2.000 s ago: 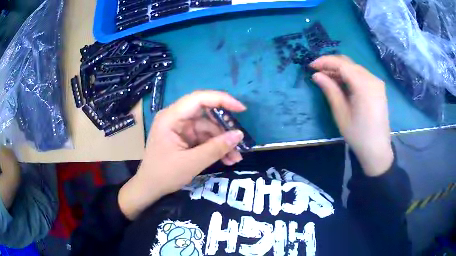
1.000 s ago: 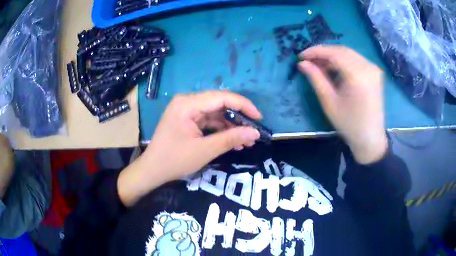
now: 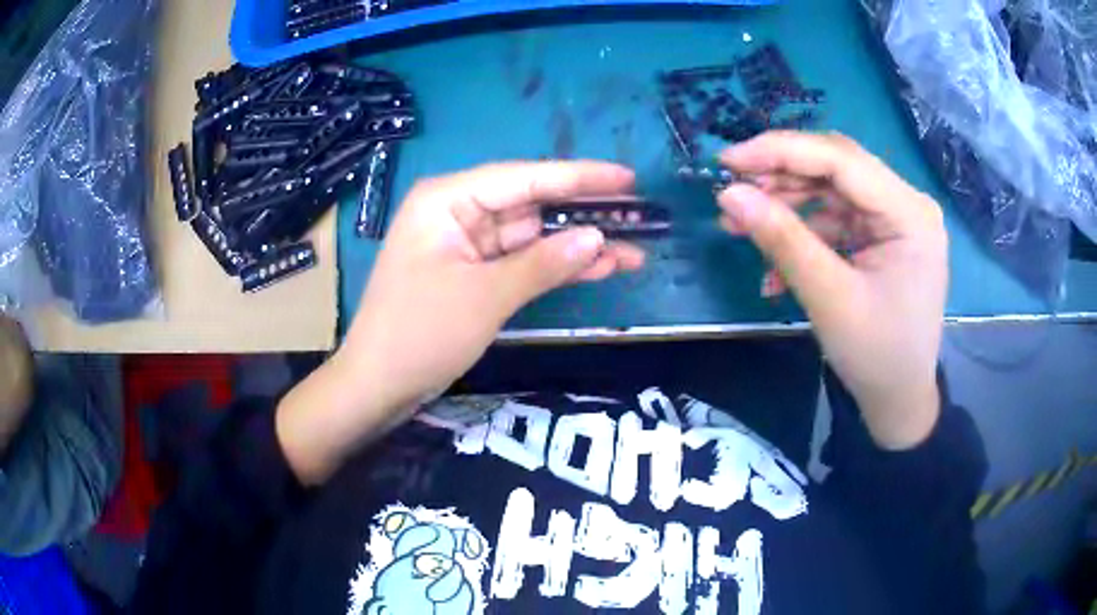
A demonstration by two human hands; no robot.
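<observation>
My left hand holds a glossy black housing between thumb and fingers, roughly level, with its row of small pale dots showing. My right hand is to the right of it, apart from the housing. Its thumb and index finger pinch a tiny dark insert; its exact shape is too small to tell. A scatter of small black inserts lies on the green mat just beyond my right hand. A loose pile of housings lies at the left, across the tan board's edge and the mat.
A blue tray with housings in it is cut off by the top edge. A clear bag of dark parts lies on the tan board at left. A crumpled clear bag is at right. Another person's sleeve shows at lower left.
My left hand has raised the housing and turned it from slanted to nearly level, with its dots facing up. My right hand has shifted slightly, staying near the insert scatter.
</observation>
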